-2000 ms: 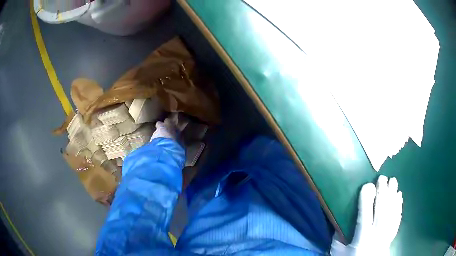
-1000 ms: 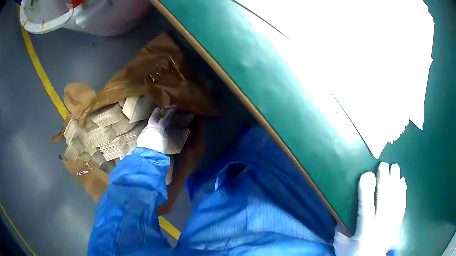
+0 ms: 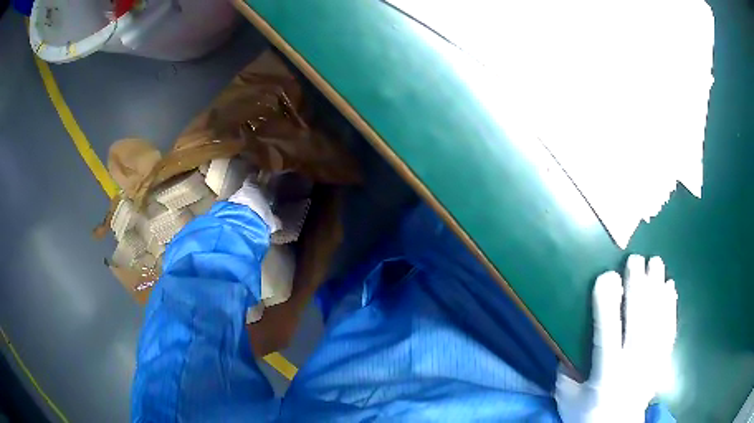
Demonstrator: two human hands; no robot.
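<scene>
Folded white card bundles (image 3: 178, 191) lie in torn brown kraft paper (image 3: 240, 116) on the floor at the left. My left hand (image 3: 258, 201), in a white glove, reaches in among the cards at the bundle's right side; its fingers are partly hidden, and whether they grip a card cannot be seen. My right hand (image 3: 632, 339), in a white glove, lies flat with fingers spread on the green bench (image 3: 463, 165), holding nothing. Overexposed white sheets or cards (image 3: 595, 99) lie on the bench above it, their details washed out.
A white bucket (image 3: 178, 29) with a red item inside stands on the grey floor at the upper left. A yellow line (image 3: 74, 128) runs on the floor. The bench's brown edge (image 3: 388, 157) runs diagonally between the floor area and the bench top. My blue coverall fills the lower middle.
The view has shifted slightly. My left hand has moved among the cards, and more cards show below it, at the lower right of the bundle. My right hand remains flat on the bench.
</scene>
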